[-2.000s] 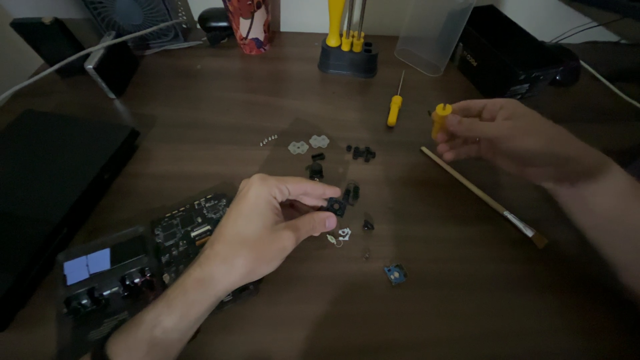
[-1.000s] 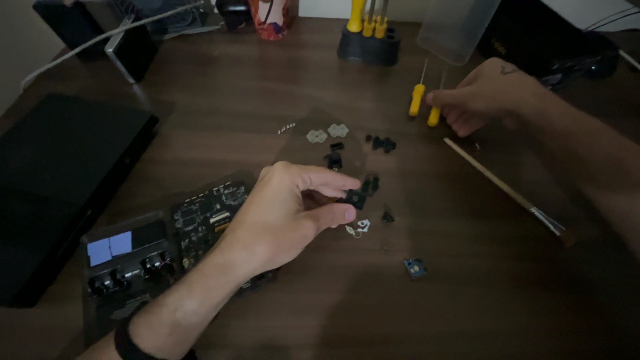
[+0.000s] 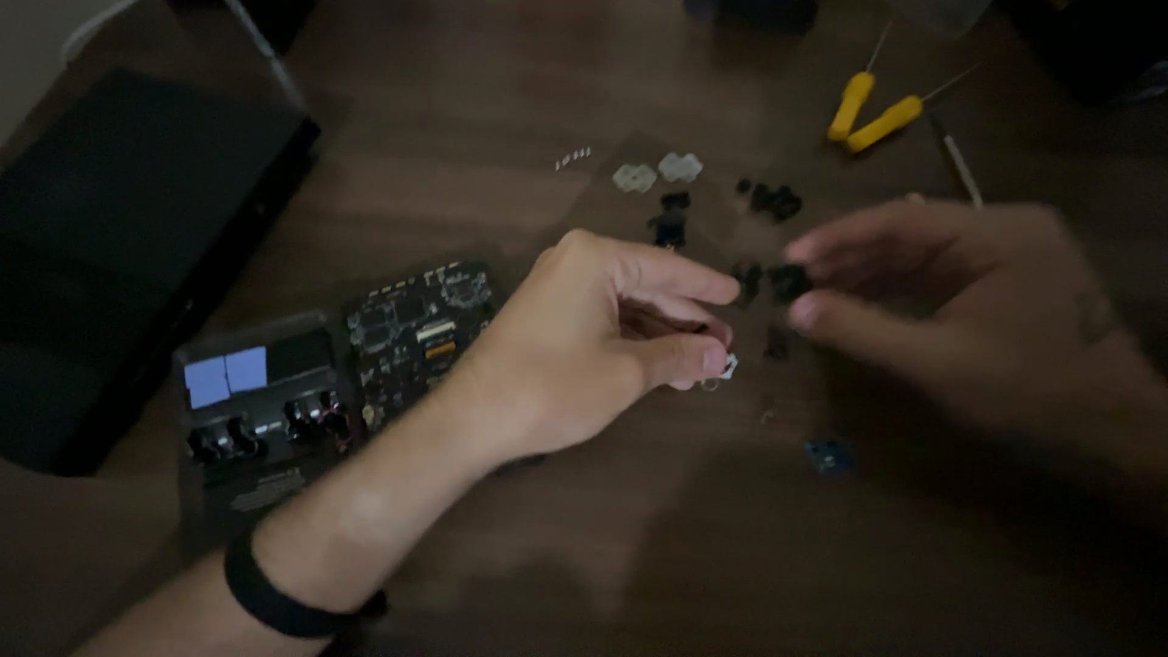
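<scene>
My right hand (image 3: 967,301), blurred, has a small black plastic part (image 3: 789,283) between thumb and forefinger. My left hand (image 3: 584,347) is just left of it, forefinger apart from the thumb; nothing shows in its grasp, though its inner fingers are partly hidden. A dark part (image 3: 748,281) lies by its forefinger, and small white pieces (image 3: 730,367) by its thumb. Behind are two pale flat pads (image 3: 634,178), a black module (image 3: 669,228) and a cluster of black parts (image 3: 776,201). Two yellow-handled screwdrivers (image 3: 851,105) (image 3: 885,124) lie farther back.
A green-black circuit board (image 3: 415,338) and an open black housing (image 3: 260,429) lie left, partly under my left forearm. Beyond them is a large flat black device (image 3: 137,246). A small blue board (image 3: 828,454) lies front right. A brush handle (image 3: 963,169) shows behind my right hand.
My right hand has let go of a yellow screwdriver beside the other one and come back toward my left hand. The black part my left hand held is now at my right fingers. The view is closer.
</scene>
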